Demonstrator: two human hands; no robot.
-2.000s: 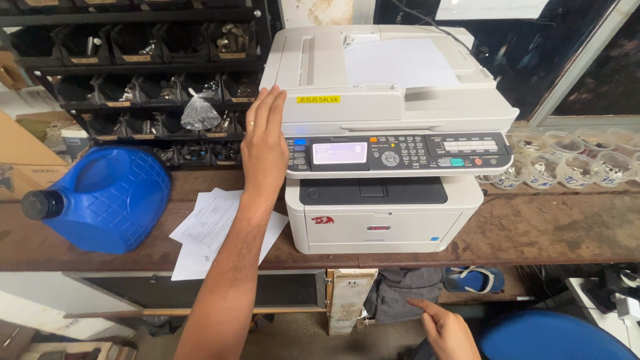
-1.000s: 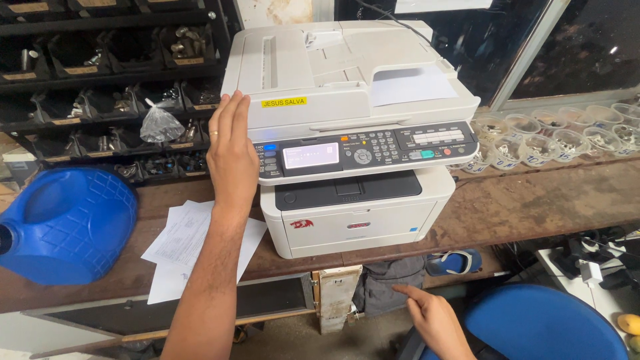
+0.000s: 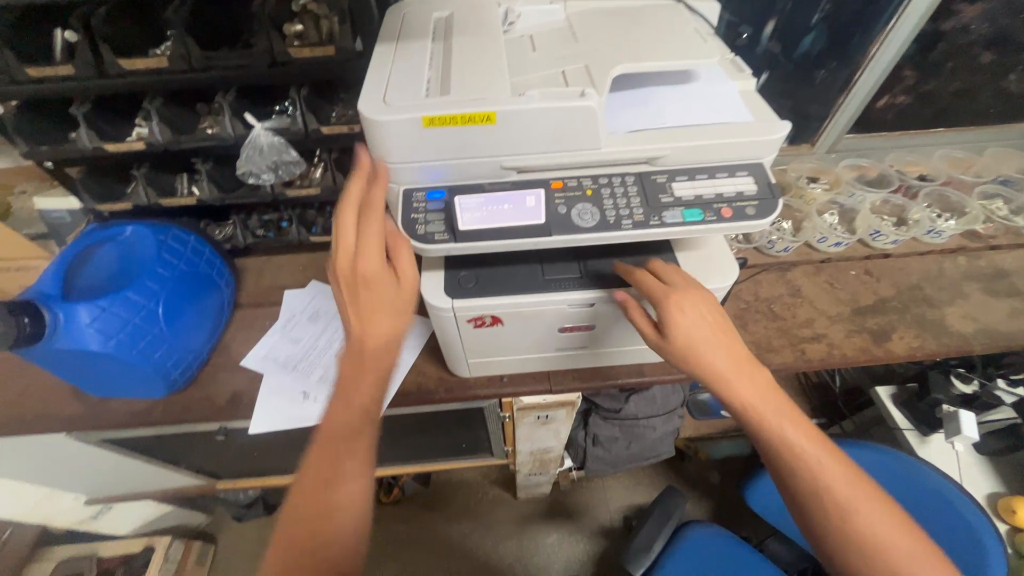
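Observation:
A white multifunction printer (image 3: 512,336) stands on a brown wooden counter, its control panel (image 3: 592,210) lit. My left hand (image 3: 372,256) is upright at the left side of the scanner unit, fingers extended and holding nothing; whether it touches the casing I cannot tell. In front of the dark output tray (image 3: 512,276) is my right hand (image 3: 680,316), its fingers apart and empty over the tray's right part. A white sheet of paper (image 3: 680,100) lies in the document feeder's tray on top. Printed sheets (image 3: 300,352) rest on the counter, partly behind my left forearm.
A blue plastic jug (image 3: 128,304) lies at the left. Behind it are black parts bins (image 3: 312,52) with a small plastic bag (image 3: 268,156). Clear cups of small parts (image 3: 892,220) line the right rear. Below are a blue chair (image 3: 880,496) and a grey backpack (image 3: 628,428).
My right hand has risen from below the counter's edge to the printer's output tray, and its pointing finger is now joined by other spread fingers. My left hand stays at the scanner's left side.

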